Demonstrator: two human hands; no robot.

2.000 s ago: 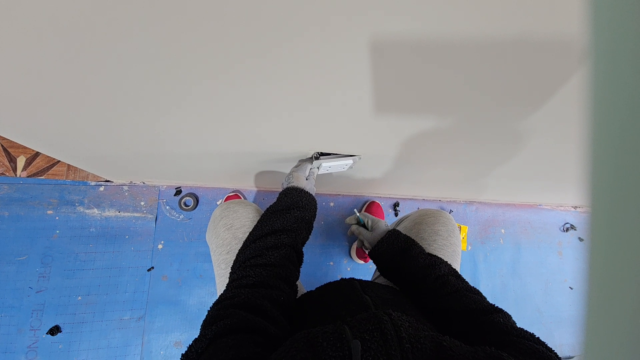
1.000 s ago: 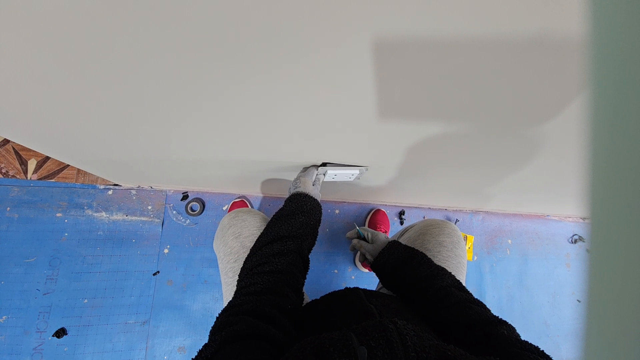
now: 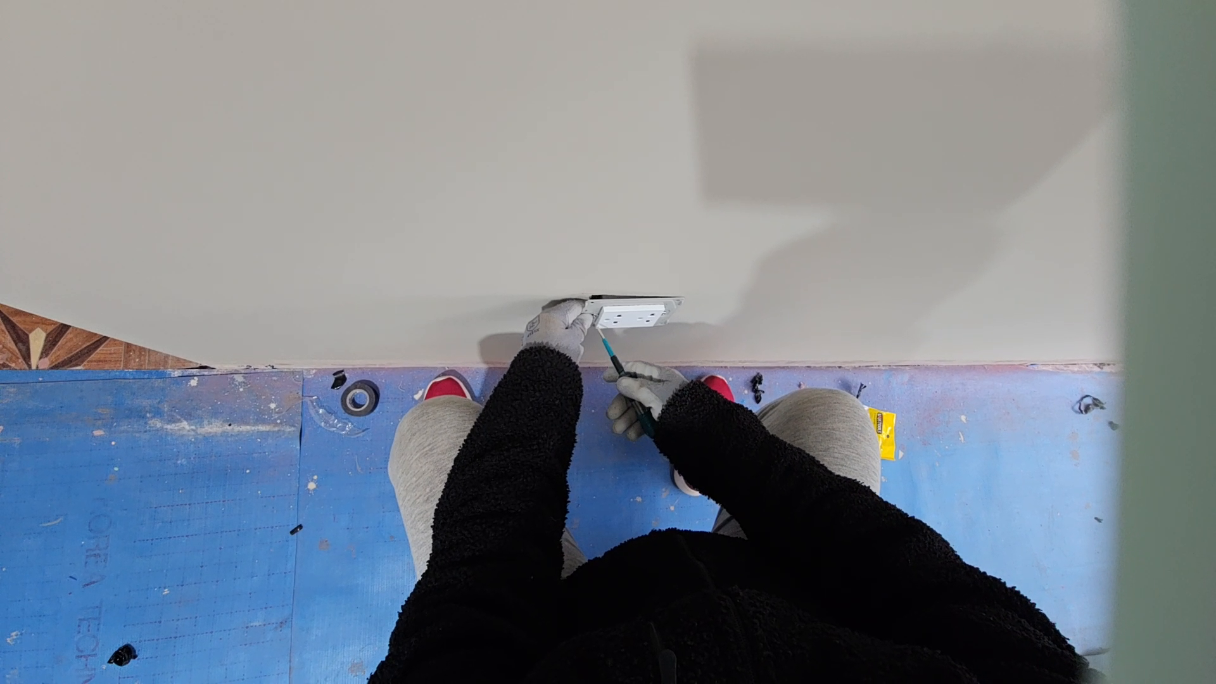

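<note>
Low on the pale wall is a white double socket faceplate (image 3: 634, 314), standing a little off the wall along its upper edge. My gloved left hand (image 3: 560, 328) grips the faceplate at its left end. In my gloved right hand (image 3: 646, 397) is a screwdriver (image 3: 615, 359) with a dark and teal handle, its tip pointing up at the left end of the faceplate. Whether the tip sits in a screw cannot be told.
Blue protective sheeting (image 3: 209, 513) covers the floor along the wall (image 3: 380, 171). A roll of grey tape (image 3: 360, 398) lies at left, a yellow packet (image 3: 883, 433) beside my right knee, and dark scraps (image 3: 123, 655) are scattered about. A blurred green edge (image 3: 1168, 342) runs down the right side.
My right hand has moved up and left from beside my right shoe, bringing the screwdriver to the faceplate. My left hand keeps its hold on the faceplate.
</note>
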